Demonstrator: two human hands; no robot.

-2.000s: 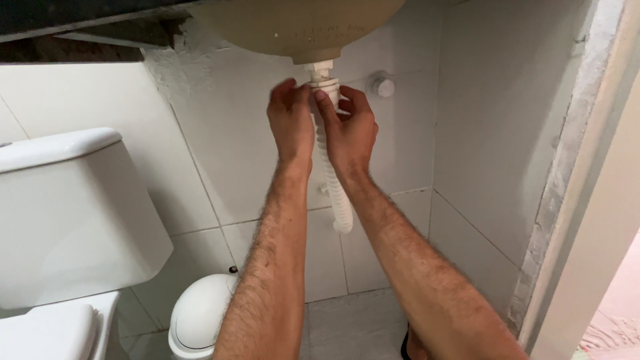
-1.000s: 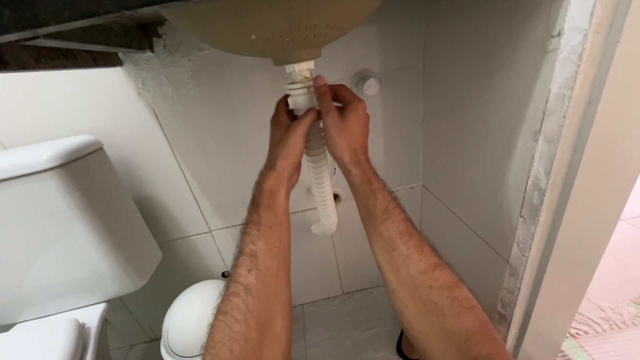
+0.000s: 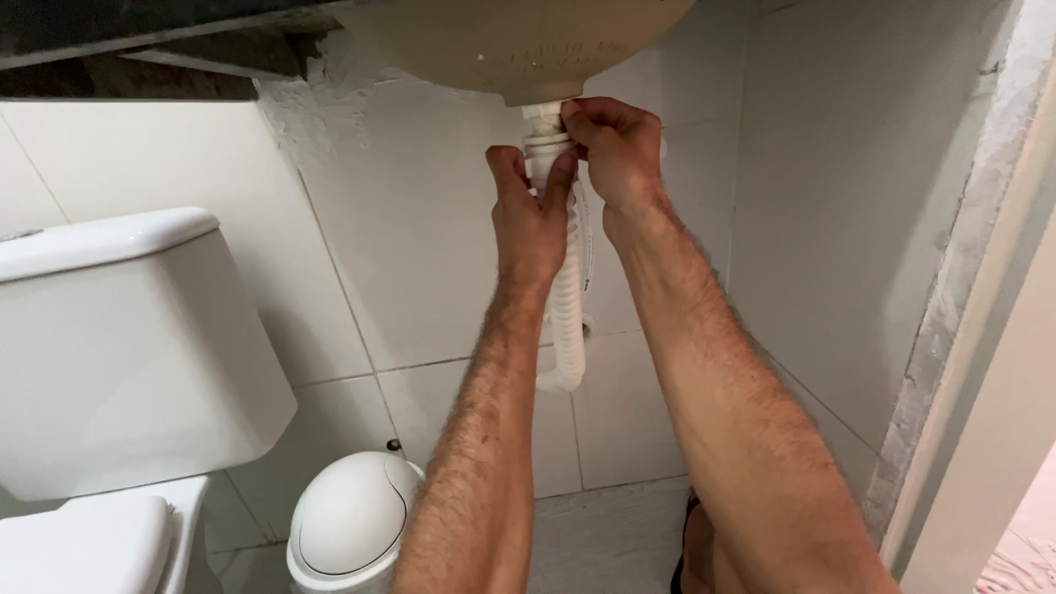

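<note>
Under the beige sink basin (image 3: 536, 49) a white plastic drain outlet (image 3: 542, 110) points down. Below it is the white slip nut (image 3: 544, 150) at the top of a corrugated flexible drain pipe (image 3: 567, 305), which hangs down and bends at its lower end. My left hand (image 3: 532, 214) grips the nut from below, thumb on one side and fingers on the other. Higher up, my right hand (image 3: 619, 148) has its thumb and fingertips at the outlet just under the basin; its fingertips are partly hidden. A thin whitish hose (image 3: 586, 239) hangs behind the pipe.
A toilet cistern (image 3: 124, 355) and toilet seat (image 3: 91, 549) stand at left. Beside them is a white lidded bin (image 3: 355, 516), near my left forearm. The dark countertop (image 3: 165, 29) crosses the upper left. A pipe hole (image 3: 586, 325) shows in the tiled wall, and a door frame (image 3: 973, 330) stands at right.
My right hand has moved up from the nut to the outlet under the basin. My left hand stays around the nut, its thumb now on the nut's right side.
</note>
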